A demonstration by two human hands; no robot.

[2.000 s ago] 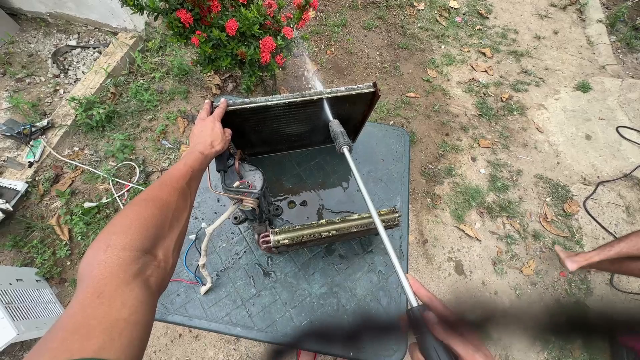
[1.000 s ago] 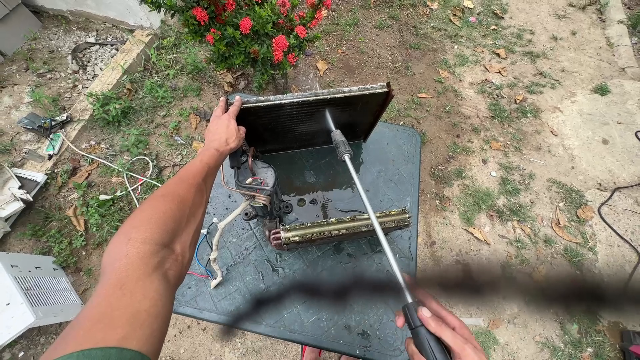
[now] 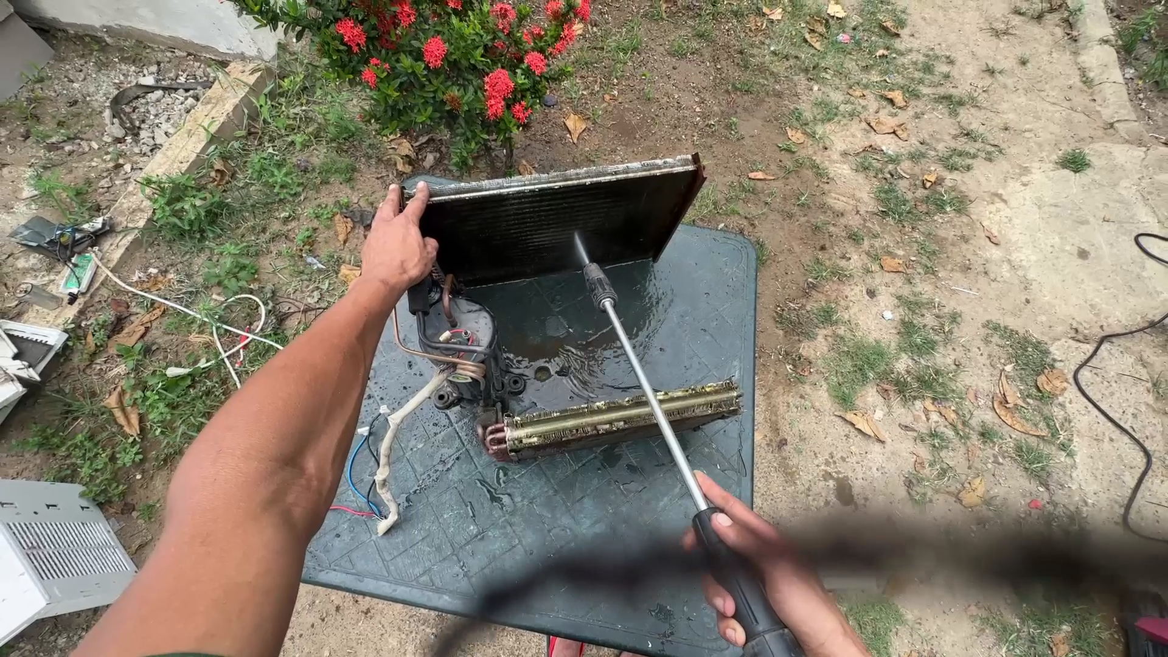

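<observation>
My left hand (image 3: 399, 239) grips the upper left corner of an air conditioner's condenser coil (image 3: 547, 224), which stands tilted on a dark green table (image 3: 584, 511). In my right hand (image 3: 762, 566) is the black handle of a pressure washer lance (image 3: 652, 397); its nozzle points at the coil's dark finned face. A compressor (image 3: 465, 328) with copper pipes sits below my left hand. The smaller evaporator coil (image 3: 625, 420) lies nearer me, partly behind the lance. A sleeved cable (image 3: 392, 465) with blue and red wires hangs from the compressor side. Water wets the tabletop.
A bush with red flowers (image 3: 456, 73) grows behind the table. At left lie a white vented casing (image 3: 64, 552), white cords (image 3: 182, 310) and a concrete curb (image 3: 173, 155). A black hose or cable (image 3: 1109, 401) runs along the right ground. A blurred dark strand crosses the lower foreground.
The lance's nozzle has moved from near the coil's top edge, where spray flew past it, to lower on its face. A person's limb at the right edge is no longer in view.
</observation>
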